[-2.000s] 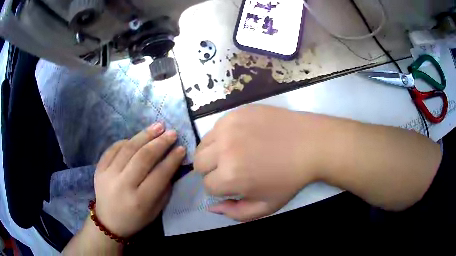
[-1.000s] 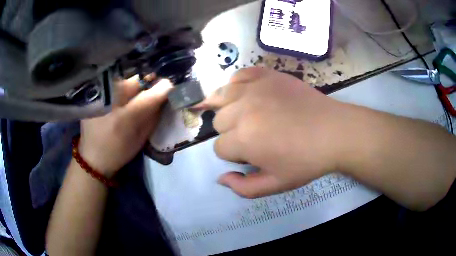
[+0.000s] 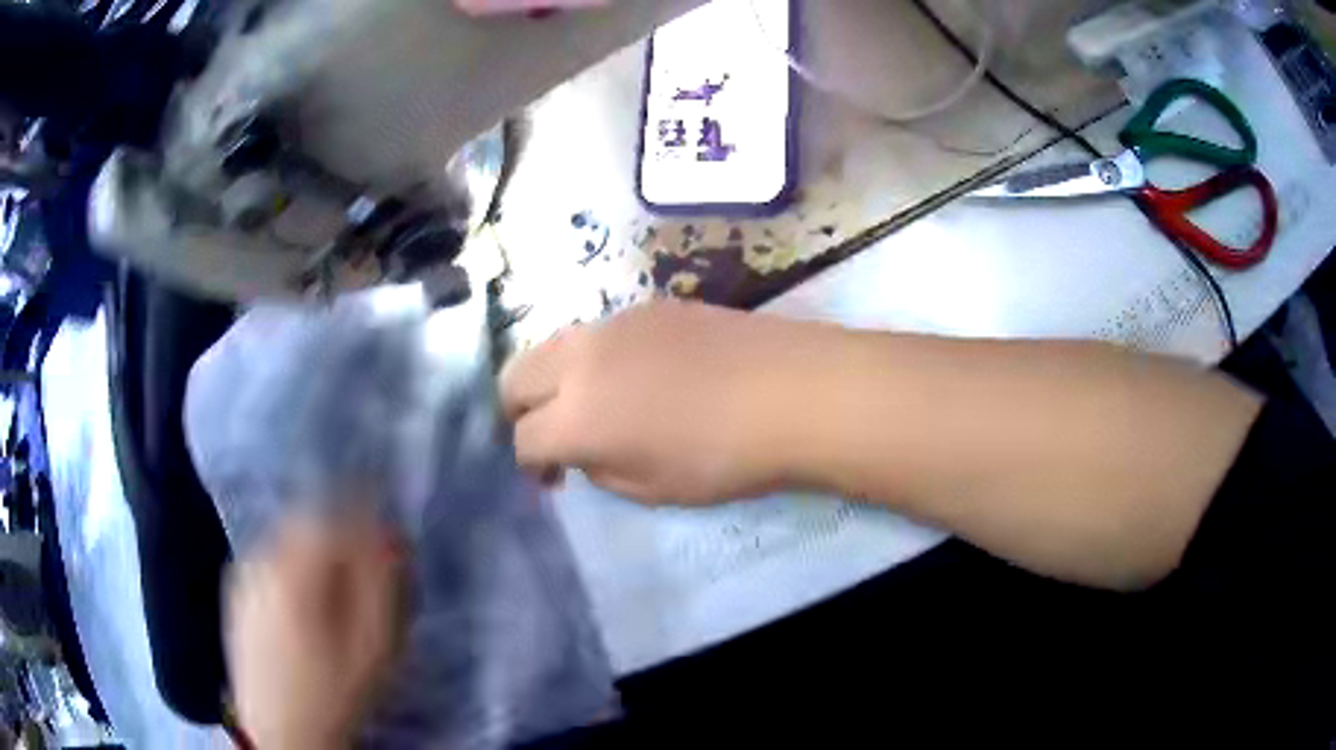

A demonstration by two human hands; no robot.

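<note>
The pale grey-blue quilted lining [image 3: 484, 586] lies from the needle area down over the table's front edge, blurred. The off-white sewing machine head [image 3: 352, 110] stands over its far end. My left hand [image 3: 315, 630] is on the lining at the lower left, strongly blurred; its fingers cannot be made out. My right hand [image 3: 645, 403] is at the lining's right edge, just below the needle area, fingers curled down; whether they pinch the edge cannot be told. The needle itself is not visible.
A smartphone [image 3: 718, 110] with a bright screen lies on the machine bed [image 3: 865, 176]. A silver bobbin or disc [image 3: 589, 235] lies right of the needle. Scissors [image 3: 1114, 176] with green and red handles lie at the right, over a thin black cable [image 3: 1213, 286]. Dark fabric [image 3: 161, 484] hangs at the left.
One second ago my left hand was under the machine head; now it is lower, at the front. The lining now lies across the bed beside my right hand. The camera view has shifted.
</note>
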